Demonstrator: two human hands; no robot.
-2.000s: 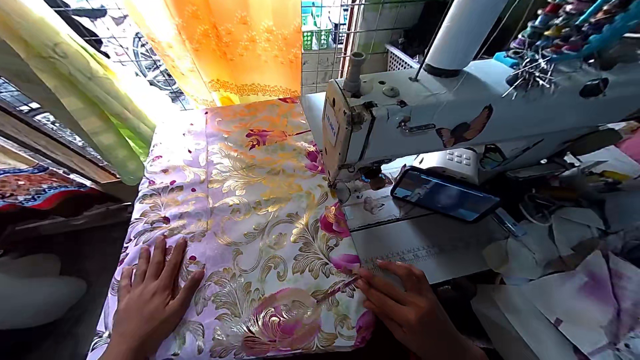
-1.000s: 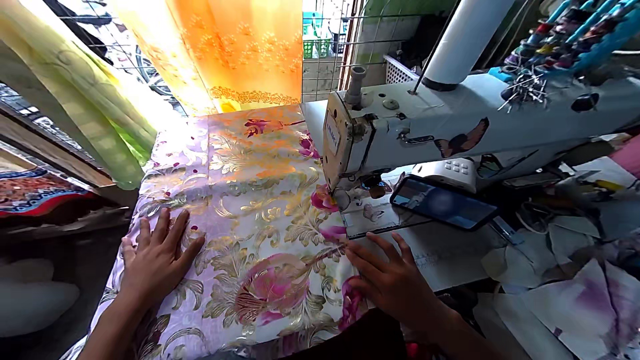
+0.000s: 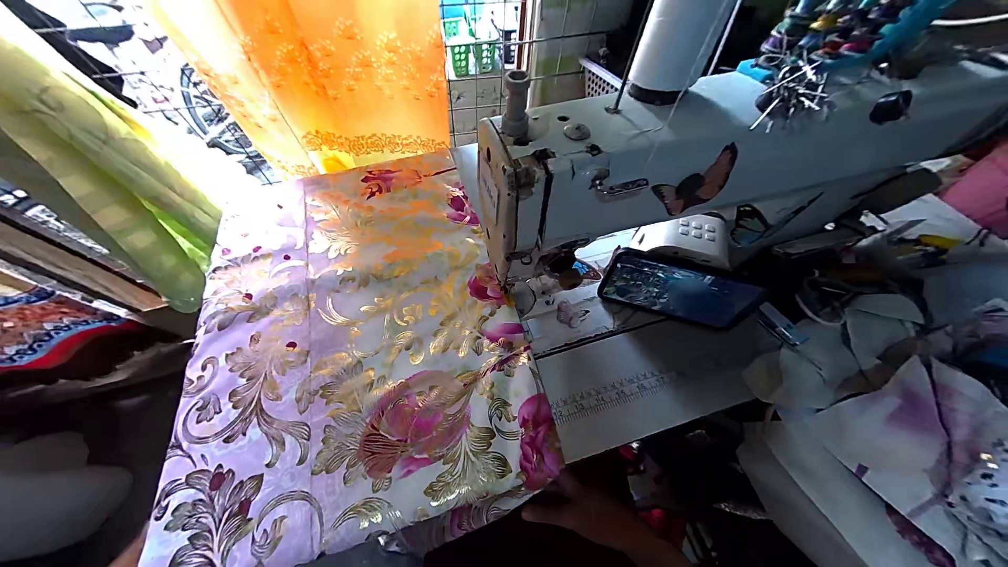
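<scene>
A floral fabric with gold leaf print and pink flowers [image 3: 394, 339] lies spread over the table, its right edge running under the needle area of a white industrial sewing machine [image 3: 614, 189]. My right hand [image 3: 591, 504] is low and in shadow below the table's front edge, beside the fabric's lower right corner; its fingers are too dark to read. Of my left hand [image 3: 130, 553] only a sliver shows at the bottom left, by the fabric's left edge, and its fingers are hidden.
A smartphone [image 3: 681, 287] leans near a white device with buttons [image 3: 685, 239]. Fabric scraps [image 3: 890, 425] are heaped at the right. Pins and bobbins [image 3: 795, 87] sit on the machine's top. A printed ruler scale [image 3: 614, 398] marks the table. Orange [image 3: 354, 79] and green curtains [image 3: 102, 157] hang behind.
Both hands lay on the fabric in the earlier frames. My left hand has moved toward me, almost out of view, and my right hand has dropped to the table's front edge.
</scene>
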